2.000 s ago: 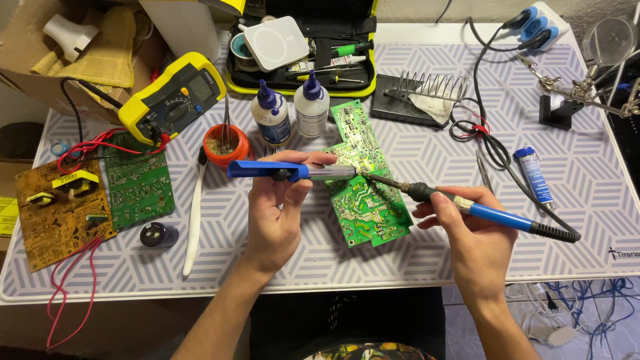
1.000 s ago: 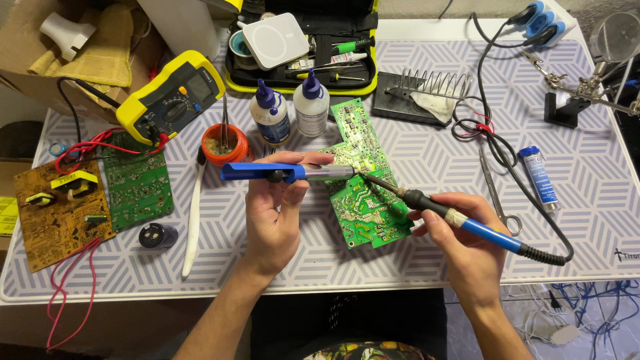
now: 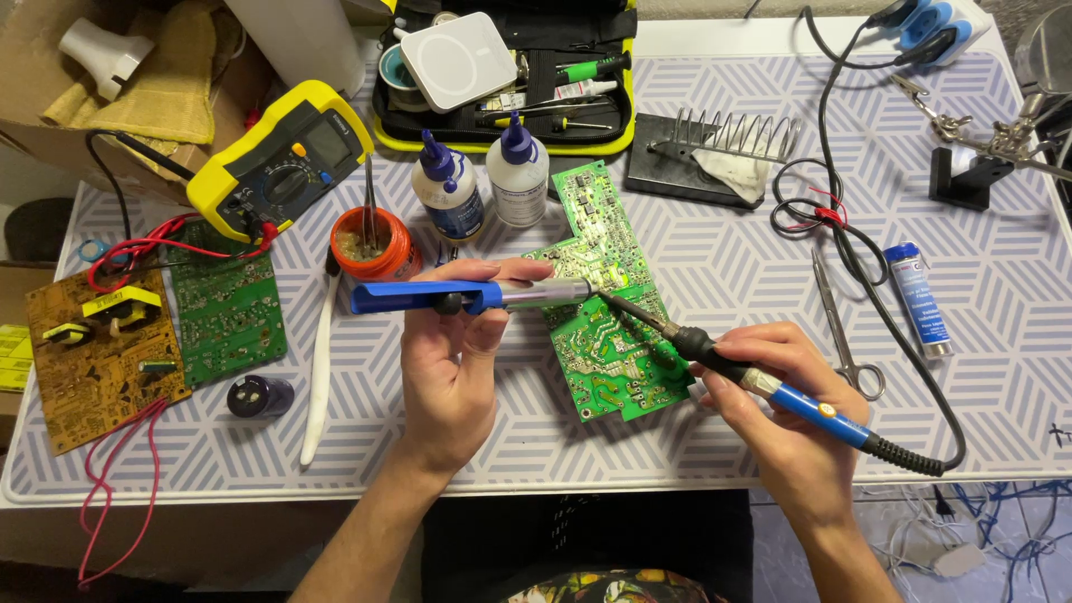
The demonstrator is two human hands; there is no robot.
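Observation:
My left hand [image 3: 456, 352] is closed around a blue and silver desoldering pump [image 3: 536, 293], held level with its nozzle over a green circuit board [image 3: 620, 343]. In my right hand [image 3: 783, 402] is a soldering iron [image 3: 812, 412] with a blue handle, slanting down to the left. The iron's tip meets or nearly meets the pump's nozzle near the middle of the board; whether they touch is too small to tell. The board lies solder side up on the patterned mat. Part of its left edge is hidden by the pump and my left fingers.
Close behind the pump stand an orange flux jar [image 3: 394, 255] with tweezers and two bottles [image 3: 517, 180]. A multimeter [image 3: 289, 167] leans at the left. The iron's cable [image 3: 909, 335] loops past scissors [image 3: 837, 335]; the black iron stand [image 3: 662, 172] is behind the board.
Between two seconds and one second ago, the iron's handle end swung downward toward me. The pump has stayed over the board throughout.

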